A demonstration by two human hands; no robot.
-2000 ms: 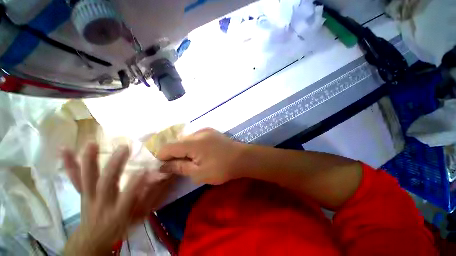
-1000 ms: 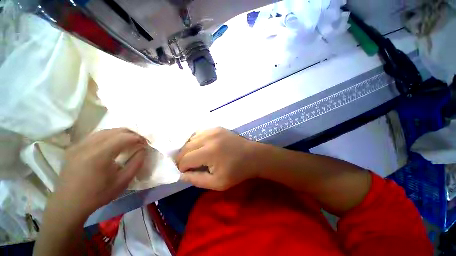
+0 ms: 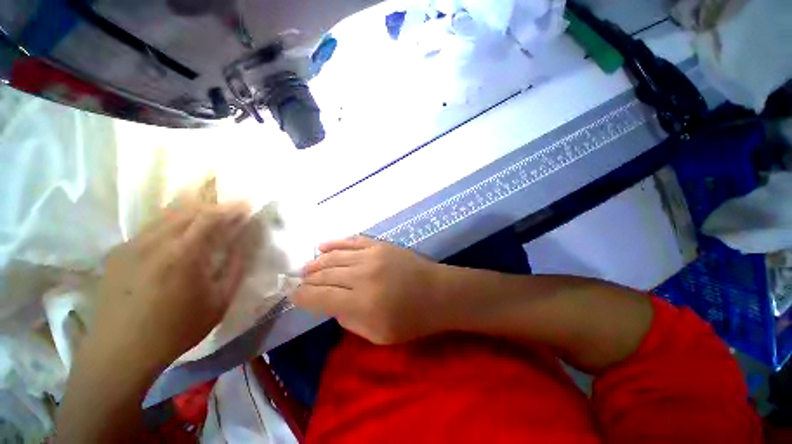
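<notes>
A cream fabric piece (image 3: 260, 295) lies at the front edge of the white machine bed (image 3: 408, 165), between and under my hands. My left hand (image 3: 178, 269) is blurred and rests over the fabric at the left; its fingertips are not clear. My right hand (image 3: 365, 286) has its fingers together at the fabric's right edge, by the ruler strip. The fabric's edge shows at its fingertips. The sewing machine head (image 3: 174, 52) is above, with a dark grey cylindrical attachment (image 3: 298, 114) beside the needle area.
Cream fabric folds (image 3: 61, 191) are heaped at the left. A ruler strip (image 3: 521, 169) runs along the front edge. White scraps (image 3: 512, 26), a green-handled tool (image 3: 593, 42) and a black bundle (image 3: 664, 91) lie at upper right. A blue plastic basket (image 3: 725, 290) is at the right.
My left hand has shifted from spread and raised onto the fabric. My right hand has flattened somewhat, its fingers less curled. The fabric between the hands has shifted. The camera view has also shifted.
</notes>
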